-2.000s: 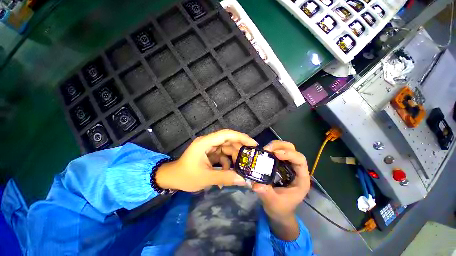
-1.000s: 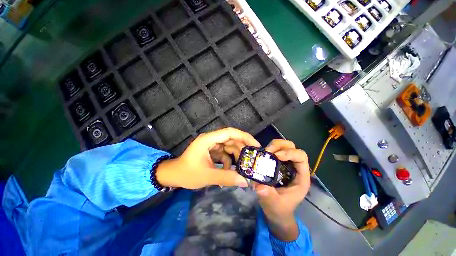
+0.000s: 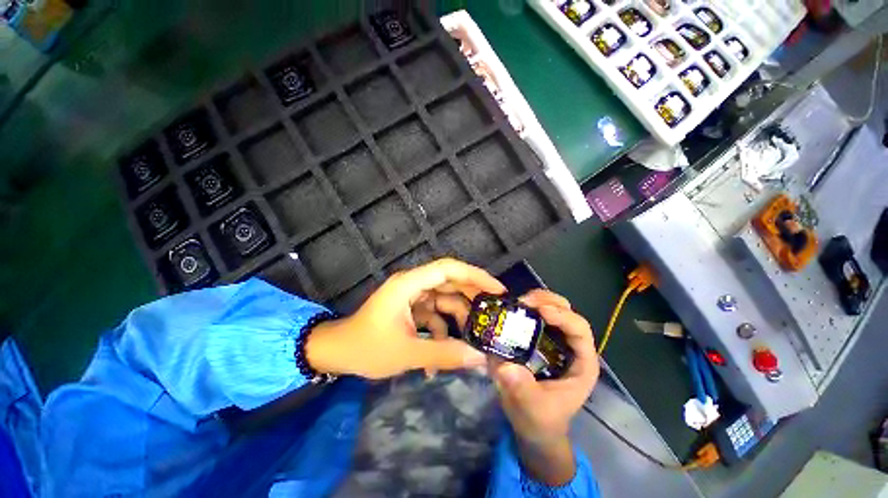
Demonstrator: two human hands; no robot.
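A black watch case assembly is held between my two hands near the body, its open side up with gold-yellow parts and a white label. My left hand grips its left edge with thumb and fingers. My right hand holds its right side and a second dark piece partly under the fingers. Whether the two pieces are joined cannot be told. Behind the hands, the black foam tray holds several black cases with round sensor rings up, mostly at its left.
A white blister tray of modules lies at the upper right. A second white tray shows under the foam tray's edge. At the right stands the press base with an orange fixture, black fixture and red button.
The view has shifted slightly. The held case is tilted a little differently and more of the dark piece beside it shows. Both hands keep their hold.
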